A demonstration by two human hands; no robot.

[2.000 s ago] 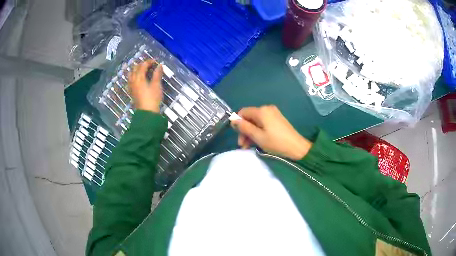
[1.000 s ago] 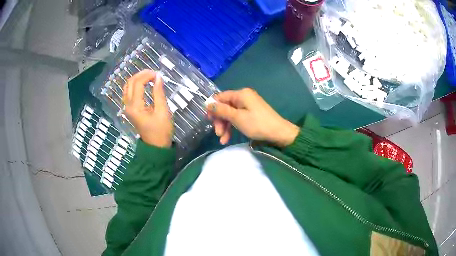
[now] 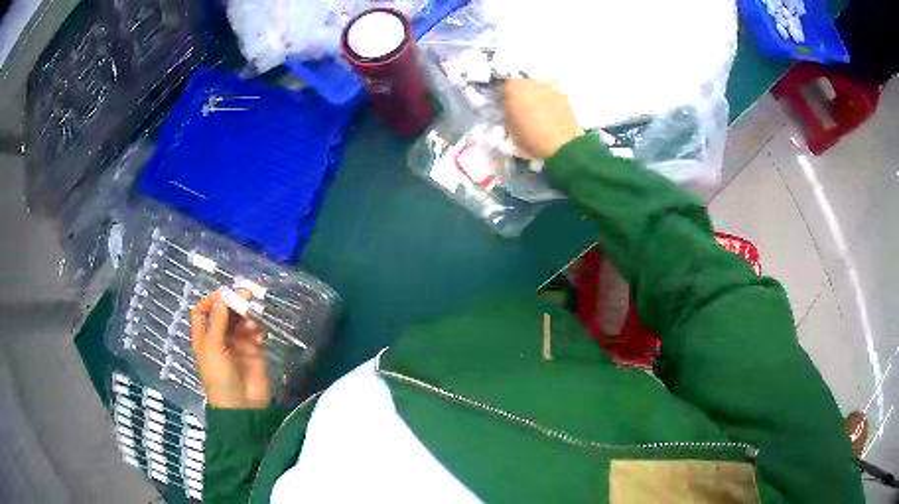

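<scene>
My left hand [image 3: 232, 345] is over the clear tray [image 3: 320, 305], with a white plastic piece [image 3: 236, 301] between thumb and fingertips. A thin metal rod seems to run from it towards the lower right. The tray holds rows of thin rods with white pieces. A second group of rods with white pieces [image 3: 156, 433] lies below it at lower left. My right hand [image 3: 540, 116] is blurred at the large clear bag [image 3: 680, 133] of white pieces. Its fingertips are hidden, so I cannot tell whether it holds anything.
A blue tray [image 3: 246, 167] with a few loose rods lies beyond the clear tray. A dark red bottle [image 3: 399, 96] stands beside a flat clear case [image 3: 449, 182] with a red-bordered label. Dark crumpled plastic [image 3: 99, 98] is at top left. Red plastic stools [image 3: 833, 103] are at right, below the bench.
My right hand has moved from the clear tray to the bag at upper right. My left hand stays over the tray, now pinching a white piece. The view has turned rightward.
</scene>
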